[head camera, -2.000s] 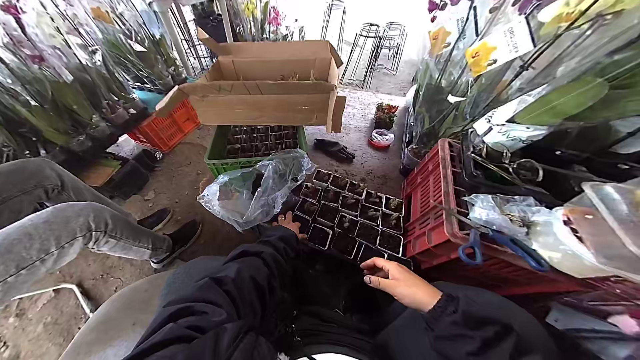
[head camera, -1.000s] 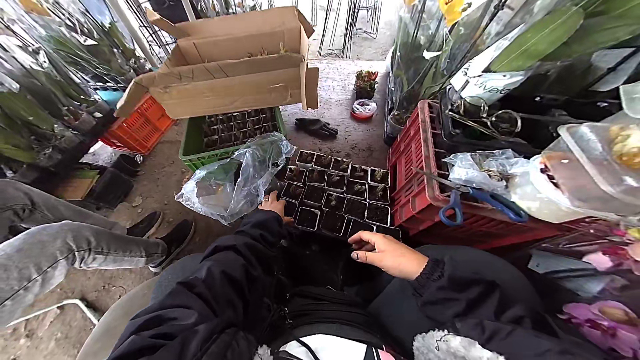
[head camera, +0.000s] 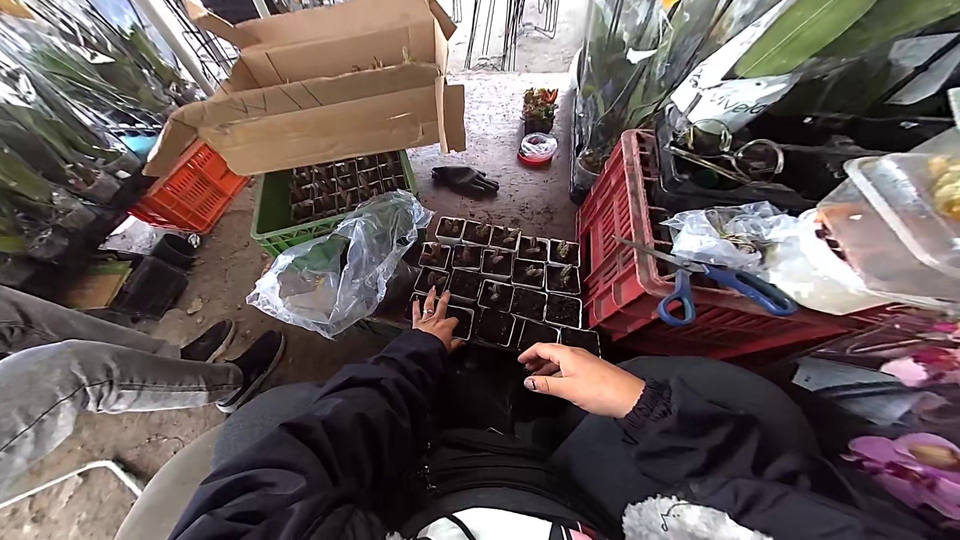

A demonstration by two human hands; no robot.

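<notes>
Small square plastic pots (head camera: 496, 262) filled with dark soil stand in close rows before me; many of those farther off hold small plant cuttings, while the nearest show bare soil. My left hand (head camera: 436, 321), with a ring on a finger, rests with spread fingers on the front left pots and holds nothing that I can see. Over the near edge of the front right pots is my right hand (head camera: 581, 375), its fingers loosely curled; whether something small is between them cannot be told. A crumpled clear plastic bag (head camera: 341, 270) lies left of the pots.
Behind the bag, a green crate (head camera: 274, 217) of planted pots sits under an open cardboard box (head camera: 322, 127). Blue-handled scissors (head camera: 720, 289) lie on a red crate (head camera: 619, 217) at right. A black glove (head camera: 465, 180) lies beyond the pots. A seated person's legs (head camera: 112, 375) are at left.
The view has shifted and come closer to the pots. My left hand stays at the left pots and my right hand stays near the front right ones, its fingers now more curled.
</notes>
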